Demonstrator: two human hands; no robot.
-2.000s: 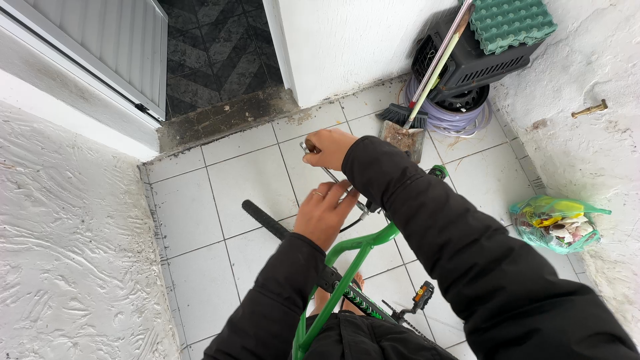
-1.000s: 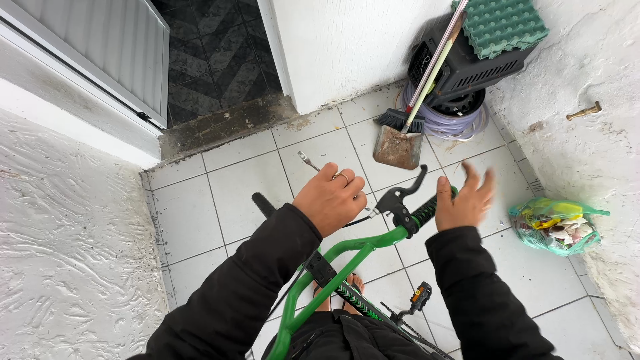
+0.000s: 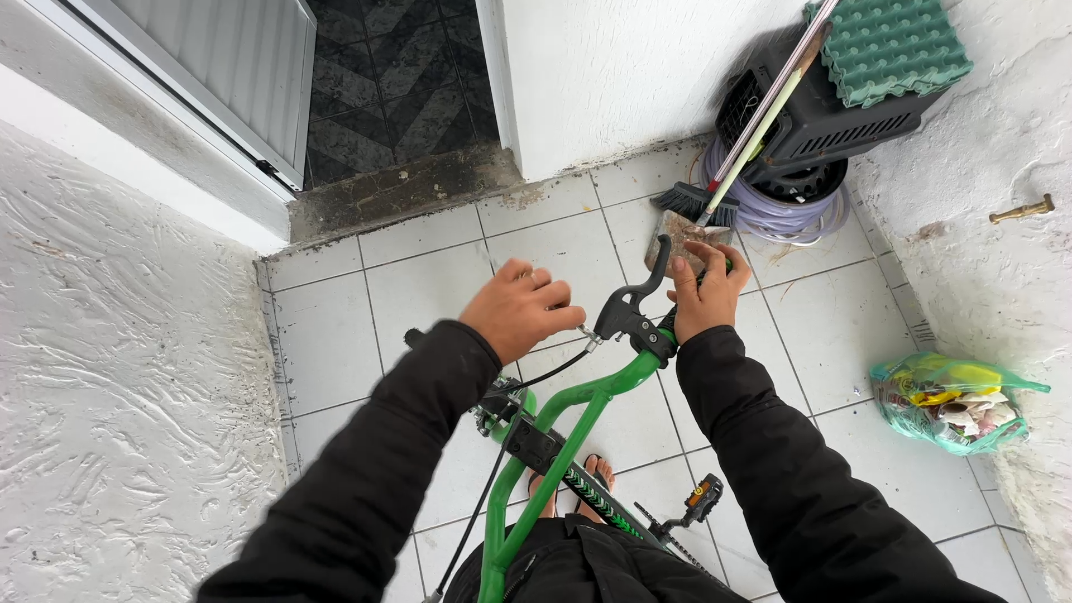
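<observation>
A green bicycle handlebar (image 3: 578, 410) with a black stem stands in front of my body. The black brake lever (image 3: 632, 310) is mounted near its right end, and a black brake cable (image 3: 557, 368) runs from it. My left hand (image 3: 528, 310) is curled just left of the lever, by the cable adjuster (image 3: 590, 337); whether a tool is inside the fingers cannot be seen. My right hand (image 3: 708, 289) rests around the black and green right grip, fingers partly raised. Below are the black and green frame tube (image 3: 607, 507) and a pedal (image 3: 703, 498).
A broom (image 3: 691, 201), a dustpan (image 3: 670, 243), a coiled lilac hose (image 3: 804, 222) and a black pet carrier (image 3: 837, 109) with green egg trays (image 3: 892, 50) stand by the wall. A bag of rubbish (image 3: 955, 406) lies right. A doorway threshold (image 3: 402, 188) is upper left.
Two seconds ago both hands were together at a metal tool left of the lever. My right hand has moved right, onto the grip. The tool seen earlier at my left hand no longer shows.
</observation>
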